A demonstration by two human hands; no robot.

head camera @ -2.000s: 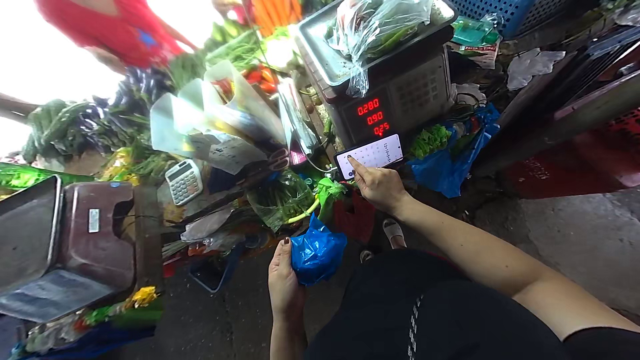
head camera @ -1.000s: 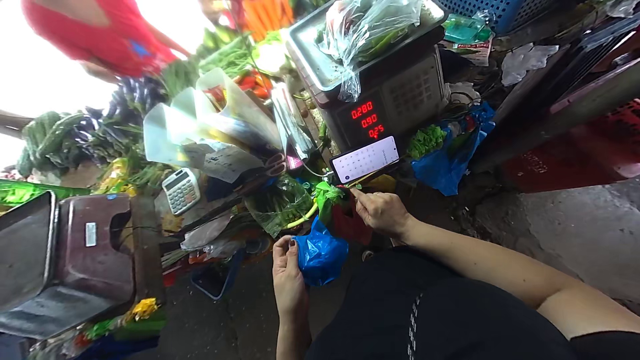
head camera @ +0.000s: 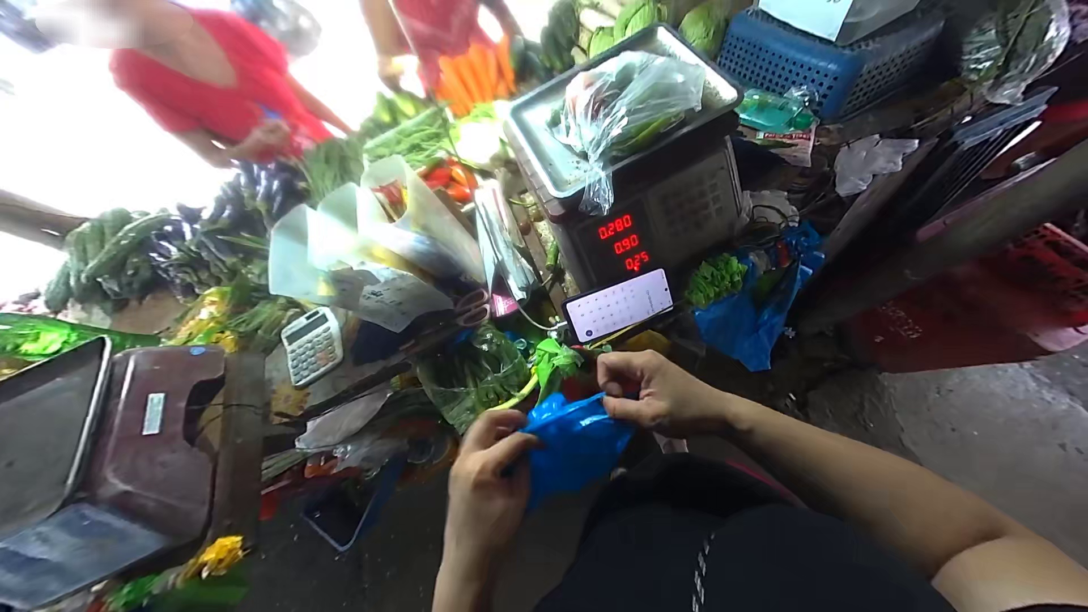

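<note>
A blue plastic bag (head camera: 574, 450) is stretched between my hands, low in the middle of the view. My left hand (head camera: 493, 467) grips its left edge, and my right hand (head camera: 654, 395) pinches its upper right edge. Just above my right hand, a smartphone (head camera: 619, 306) showing a keypad leans against the front of a digital scale (head camera: 680, 204) with red digits. On the scale's metal tray (head camera: 557, 174) lies a knotted clear plastic bag of green vegetables (head camera: 629, 106). A green plastic bag (head camera: 554, 361) is tied just beyond the blue one.
A white calculator (head camera: 313, 347), scissors (head camera: 470, 308) and plastic sleeves (head camera: 374, 246) are left of the scale. Eggplants (head camera: 255, 195) and carrots (head camera: 476, 76) lie behind. A second scale (head camera: 157, 442) stands far left, a blue basket (head camera: 833, 64) at upper right. A person in red (head camera: 229, 85) is across the stall.
My right hand has moved from the phone's screen down to the blue bag and now holds its edge. The bag is spread wider between both hands.
</note>
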